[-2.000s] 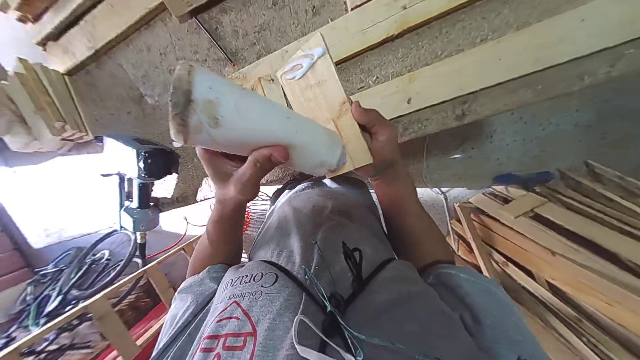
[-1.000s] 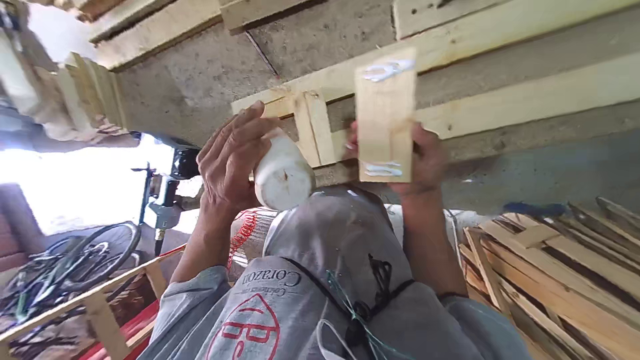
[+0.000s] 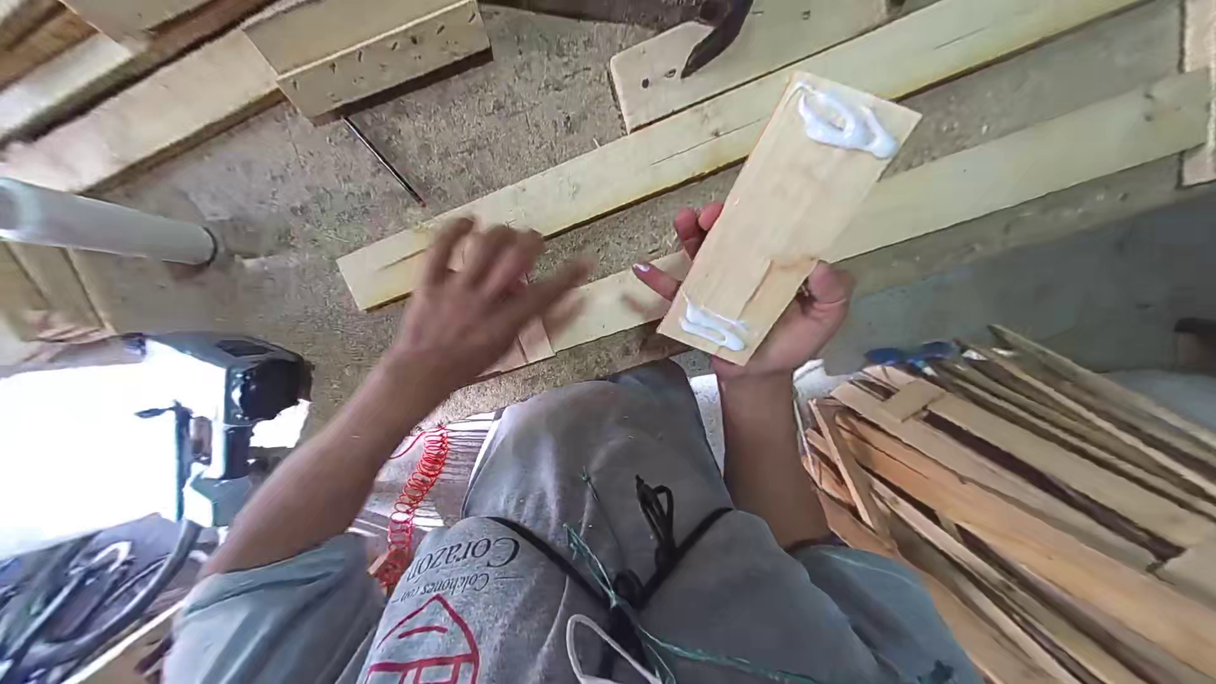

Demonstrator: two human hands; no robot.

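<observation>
My right hand (image 3: pixel 793 328) holds a short rectangular wooden board (image 3: pixel 774 223) from beneath, near its lower end. White glue (image 3: pixel 845 122) lies in a loop at the board's upper end, and more glue (image 3: pixel 712 328) is smeared at its lower end. My left hand (image 3: pixel 484 294), blurred and with fingers spread, holds nothing above the ends of two long wooden strips (image 3: pixel 608 195) on the bench. At the left edge lies a white cylindrical bottle (image 3: pixel 104 223), partly out of view.
Thick wooden pieces (image 3: pixel 380 57) lie at the upper left, near a thin dark rod (image 3: pixel 385 160). A claw hammer's head (image 3: pixel 719 36) rests at the top. Stacked wooden slats (image 3: pixel 1007 494) stand at right. A black tool (image 3: pixel 256 380) and a red coiled hose (image 3: pixel 418 494) are at left.
My left hand has let go of the white bottle, which is now at the left edge. The board in my right hand has turned from nearly upright in view to a slant.
</observation>
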